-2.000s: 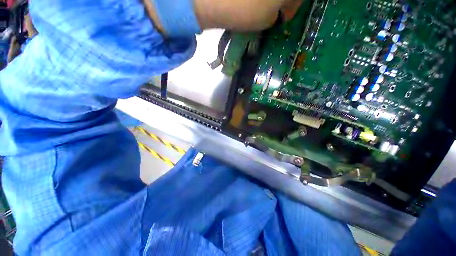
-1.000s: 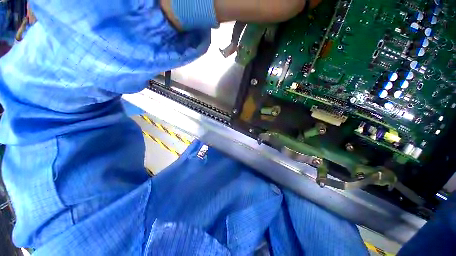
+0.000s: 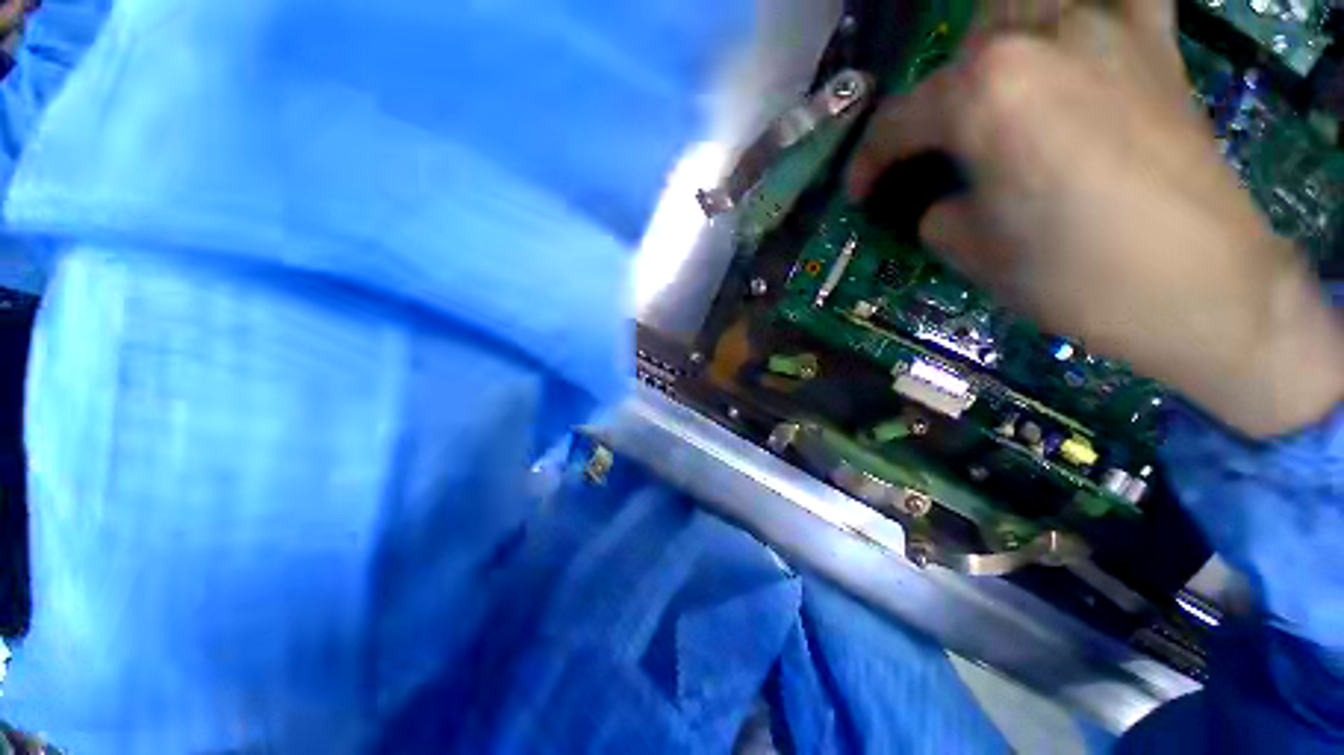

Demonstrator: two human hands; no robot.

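The large green circuit board lies in its black carrier. My right hand reaches in from the right over the board, back of the hand up, with a black cover on a fingertip. It is slightly blurred, and whether it grips anything cannot be told. My left hand is out of the picture; only its blue sleeve shows, large and blurred at the left. A white connector and a yellow block component sit along the board's near edge.
Curved metal clamps line the carrier's near edge, and another clamp is at its left. The silver conveyor rail runs diagonally in front of my blue smock. Shiny metal shows left of the carrier.
My right hand has come in from the right over the board. My left hand has gone out at the top, and its sleeve now covers more of the left side.
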